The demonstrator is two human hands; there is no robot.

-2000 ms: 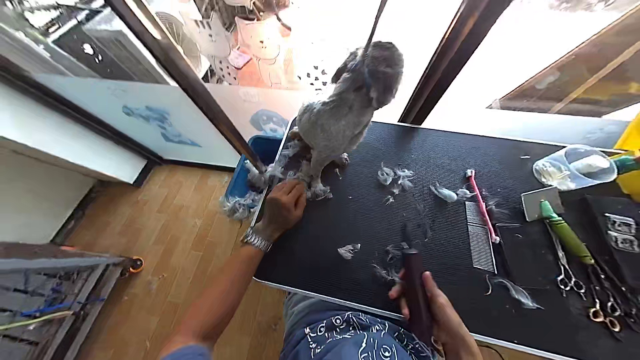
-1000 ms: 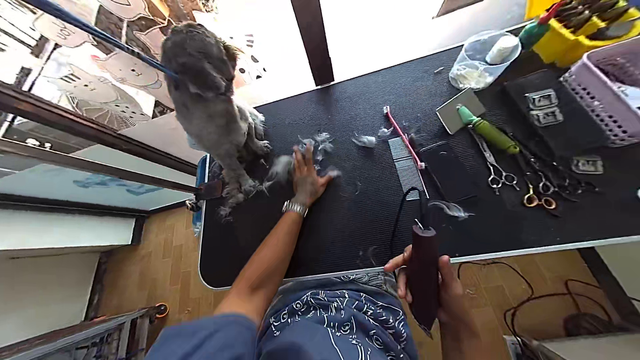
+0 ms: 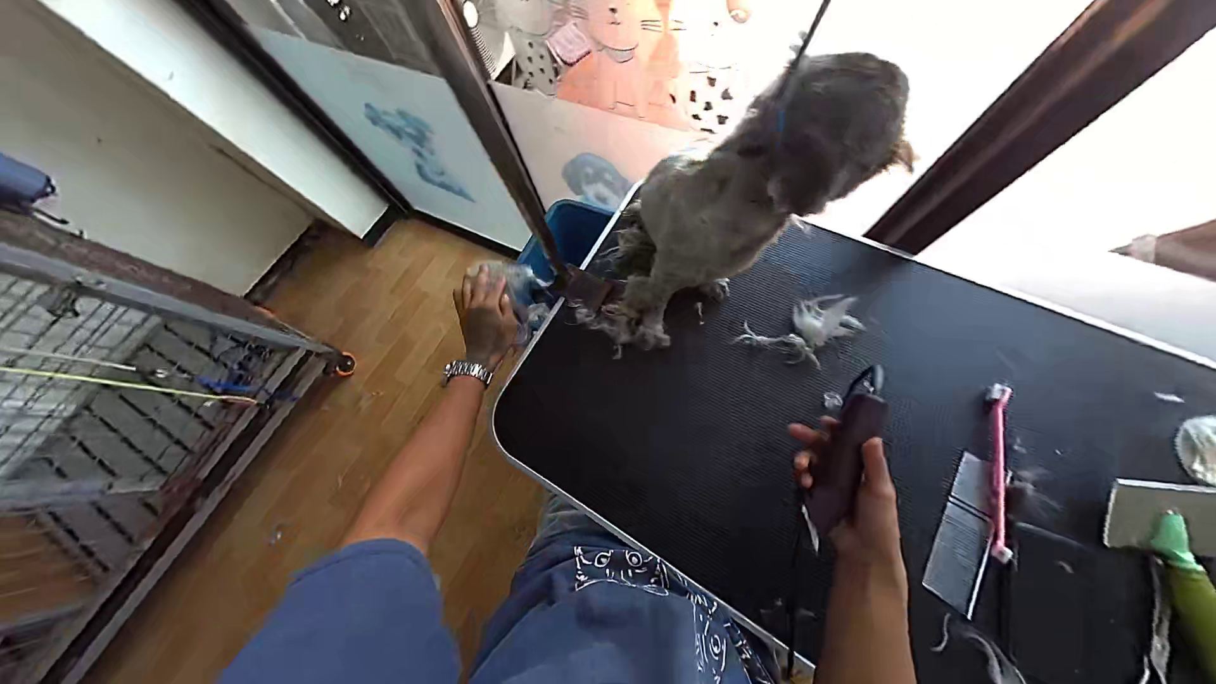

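Observation:
A grey dog (image 3: 722, 209) with clipped fur stands at the far left end of the black grooming table (image 3: 646, 456), a leash running up from its neck. My left hand (image 3: 488, 313) is beyond the table's left edge, over the floor, beside a blue bin (image 3: 576, 233). Grey fur (image 3: 513, 281) lies at its fingers; whether they grip it I cannot tell. My right hand (image 3: 860, 484) holds dark electric clippers (image 3: 848, 456) above the table, blade end pointing away from me. Loose fur (image 3: 819, 325) lies between the clippers and the dog.
To the right lie a metal comb (image 3: 958, 537), a pink-handled tool (image 3: 998, 475) and a slicker brush with a green handle (image 3: 1164, 518). A metal post (image 3: 503, 142) rises at the table's left corner. A wire cage (image 3: 123, 399) stands at the left.
My left hand has moved left, from the tabletop fur to beyond the edge near the bin. The clippers, earlier near the front edge, are now farther over the table. The view has swung left.

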